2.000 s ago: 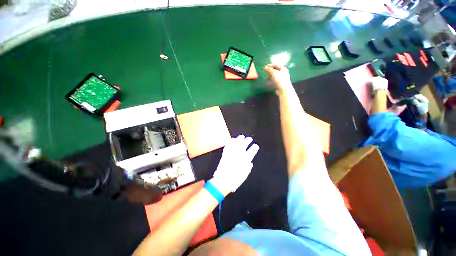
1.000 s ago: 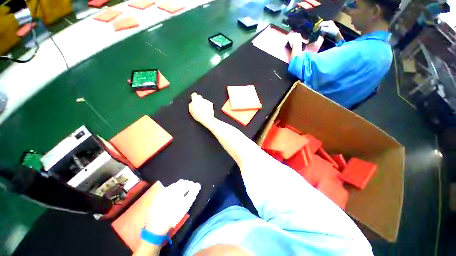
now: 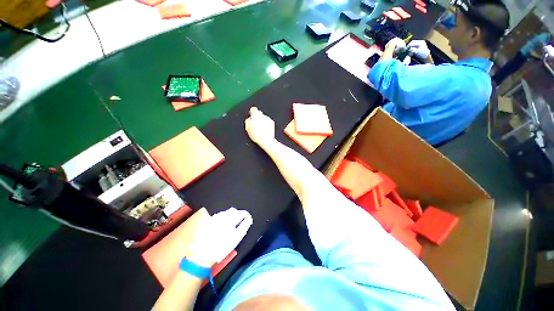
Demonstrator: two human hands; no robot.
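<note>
My left hand [image 3: 220,234], in a white glove with a blue wrist band, lies over a red foam pad [image 3: 167,258], empty, fingers extended. My right hand [image 3: 261,127] is bare and rests on the black mat with its fingers together, nothing visible in it. A board unit [image 3: 183,88] sits on a foam pad on the green belt, beyond and left of my right hand. Two stacked foam pads [image 3: 312,119] lie just right of that hand. The screw feeder [image 3: 124,182] stands left, with the black screwdriver [image 3: 85,206] in front of it, not held.
A larger foam pad [image 3: 186,158] lies beside the feeder. An open carton [image 3: 449,170] of red foam pads stands at my right. A person in blue [image 3: 437,91] works beyond it. More units, including one with a green board [image 3: 282,50], sit along the belt [image 3: 237,73].
My right hand has come back from over the belt to the mat. The view has swung right, showing the carton and stacked pads. My left hand has moved onto the red pad.
</note>
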